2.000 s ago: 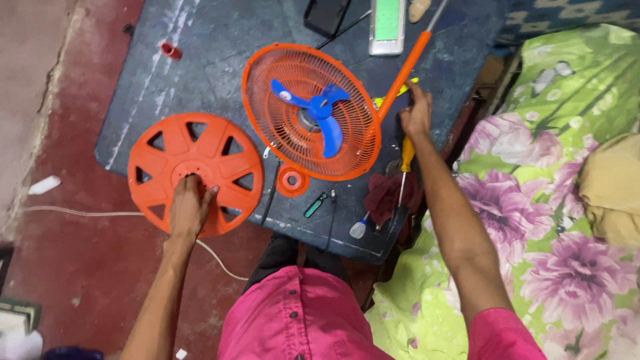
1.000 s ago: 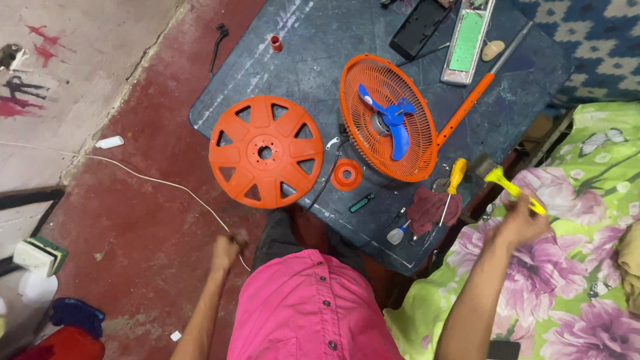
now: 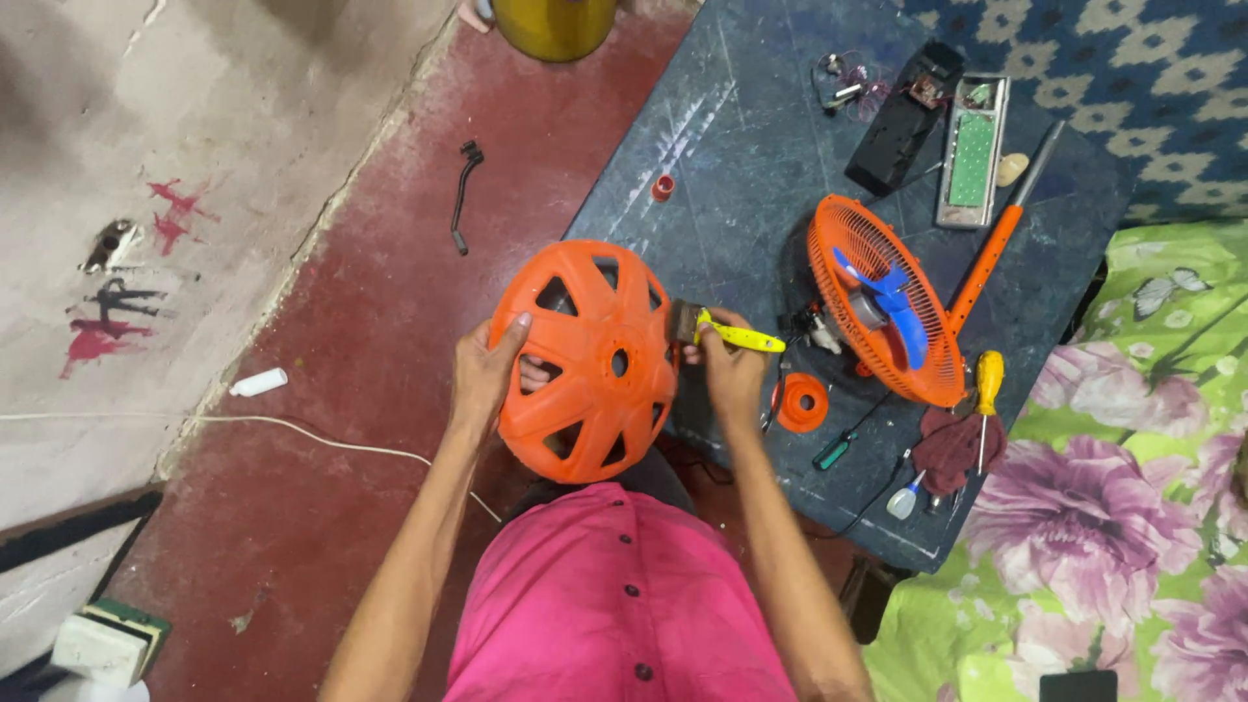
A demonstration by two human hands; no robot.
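My left hand (image 3: pixel 490 375) grips the left side of an orange plastic fan base (image 3: pixel 585 341), with its thumb on top and fingers showing through a slot. The base is raised in front of my shirt, tilted. In my right hand (image 3: pixel 729 366) is a paintbrush with a yellow handle (image 3: pixel 746 336); its dark bristles are at the base's right rim. On the table to the right stands an orange fan cage (image 3: pixel 838 263) with blue blades (image 3: pixel 902 302). An orange ring (image 3: pixel 802 402) lies below it.
The dark table (image 3: pixel 741 195) holds an open black case (image 3: pixel 902 122), a green circuit board (image 3: pixel 973 156), a small red cap (image 3: pixel 663 188), a yellow-handled screwdriver (image 3: pixel 989 380), a maroon cloth (image 3: pixel 941 453) and a green-handled tool (image 3: pixel 834 450). A white cable (image 3: pixel 322 439) crosses the red floor.
The base, lying at the table's left edge before, is now held up in my left hand. My right hand has brought the yellow brush from the right side to the base. The view has shifted.
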